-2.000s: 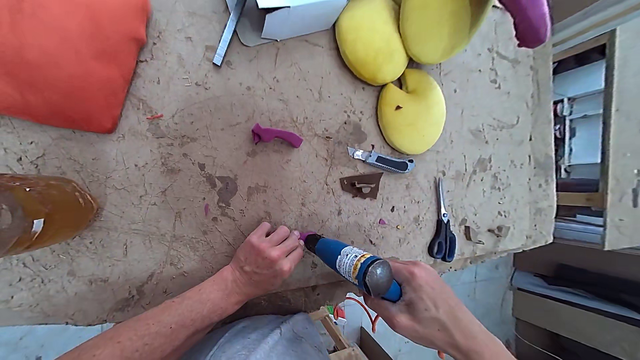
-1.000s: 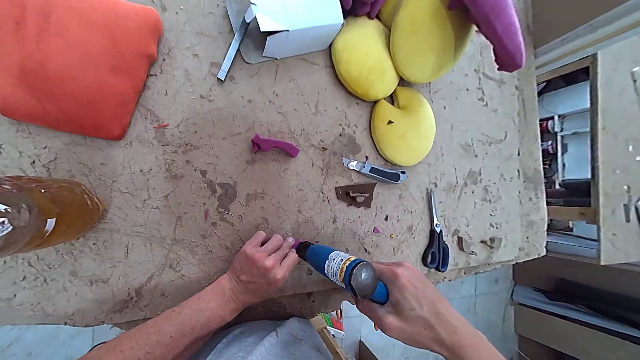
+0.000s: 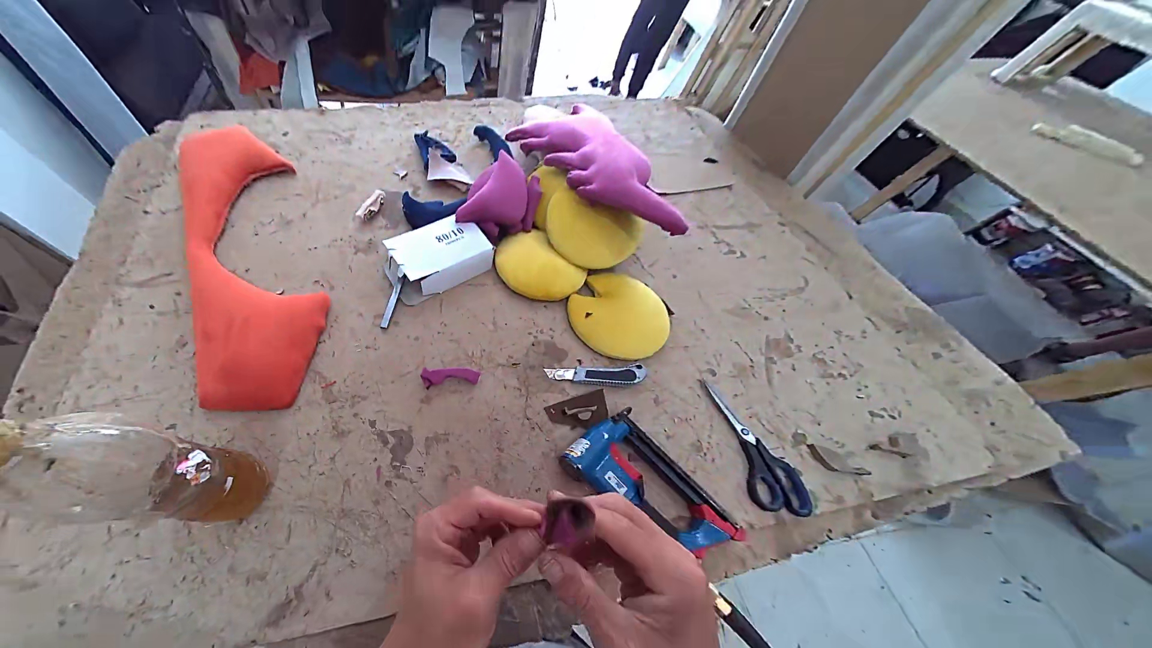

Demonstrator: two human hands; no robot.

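Between the fingertips of my left hand (image 3: 477, 558) and my right hand (image 3: 630, 567) is a small purple fabric-covered piece (image 3: 569, 524), its dark end facing up. Both hands grip it near the table's front edge. Just beyond my right hand a blue pneumatic stapler (image 3: 630, 477) lies on its side, partly hidden by that hand. Scissors with black handles (image 3: 760, 459) rest to its right. A utility knife (image 3: 598, 373) and a brown scrap (image 3: 578, 409) lie behind the stapler. Another small purple piece (image 3: 450, 376) lies further left.
An orange padded shape (image 3: 243, 351) and a bottle of amber liquid (image 3: 211, 486) are at the left. A white box (image 3: 441, 256), yellow padded rounds (image 3: 621, 315) and pink-purple padded shapes (image 3: 594, 157) stand further back. A person's legs (image 3: 648, 40) show in the background.
My right hand has let go of the blue stapler, which now lies on the table, and holds the small purple piece together with my left hand. The view has tilted up.
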